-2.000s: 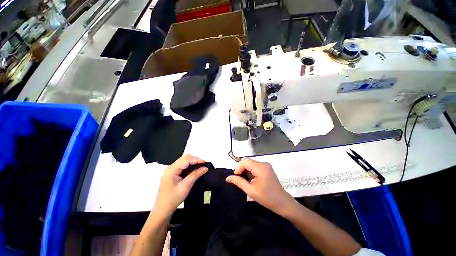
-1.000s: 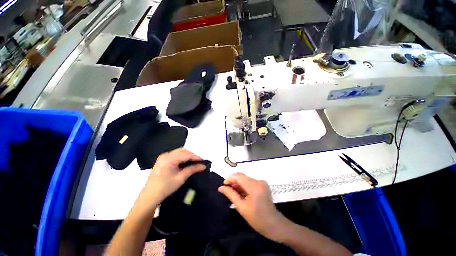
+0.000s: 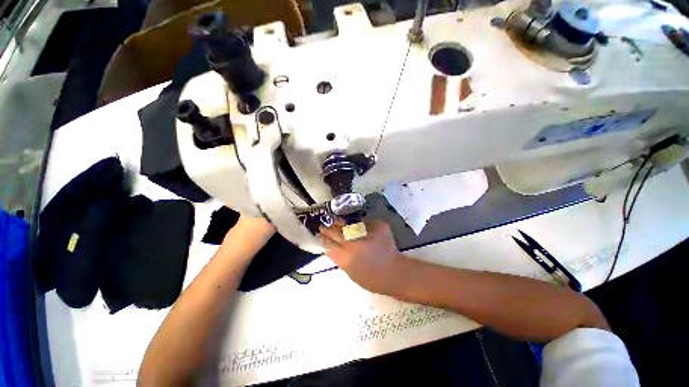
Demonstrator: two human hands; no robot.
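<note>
The black fabric panel (image 3: pixel 276 264) lies on the table at the left end of the sewing machine (image 3: pixel 468 106), partly under its head. My left hand (image 3: pixel 255 227) reaches behind the machine head at the panel; its fingers are hidden, so its hold cannot be told. My right hand (image 3: pixel 363 253) is under the head near the needle area, at the panel's right side, with its fingertips mostly hidden behind the head's metal parts. The presser foot and needle are hidden.
Black pieces with a pale yellow ticket (image 3: pixel 73 242) lie at left, and another black pile (image 3: pixel 160 140) is behind the head. Thread snips (image 3: pixel 545 261) and a white scrap (image 3: pixel 438 198) lie at right. A blue bin (image 3: pixel 15 302) stands at the left edge, a cardboard box (image 3: pixel 136 57) behind.
Both hands have moved with the black panel from the table's front edge up to the machine head. The view has come closer to the machine, which now hides the fingers.
</note>
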